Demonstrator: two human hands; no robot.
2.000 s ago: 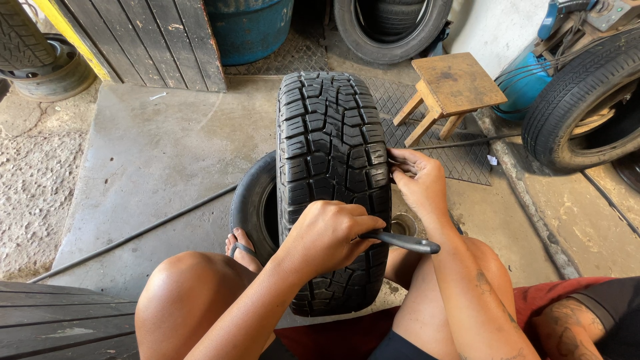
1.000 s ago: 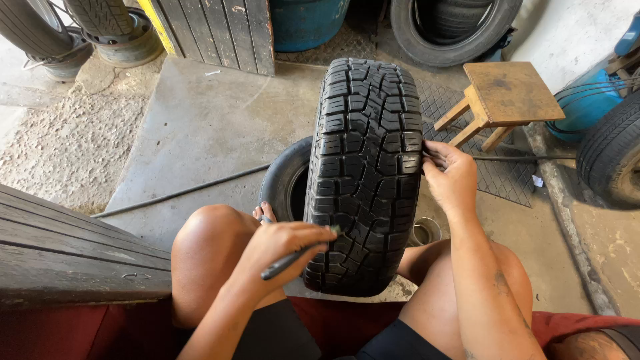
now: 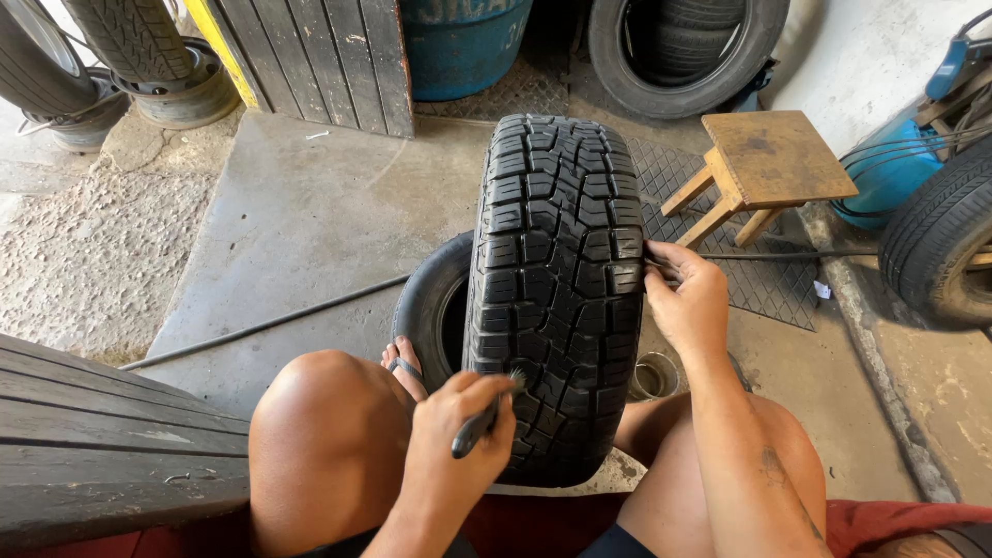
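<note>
Upright between my knees stands a black tire (image 3: 558,256), its blocky tread facing me and looking dark and glossy. My left hand (image 3: 461,422) is closed around the dark handle of a small brush (image 3: 477,426), whose bristles are at the lower left part of the tread. At the tire's right edge, my right hand (image 3: 686,291) has its fingertips against the sidewall; part of those fingers is hidden. Behind the tire, a second tire (image 3: 434,298) lies on the floor near my foot. A small round container (image 3: 655,377) sits on the floor beside my right leg.
A wooden stool (image 3: 779,155) stands on a textured mat at the right, with another tire (image 3: 949,232) beyond it. Further back are a blue drum (image 3: 465,46) and a tire stack (image 3: 690,58). A hose (image 3: 271,322) crosses the floor. Dark wooden planks (image 3: 116,449) are at the left.
My left hand with the brush has moved from the tire's right side to its lower left. My right hand stays at the right edge. The view has shifted left.
</note>
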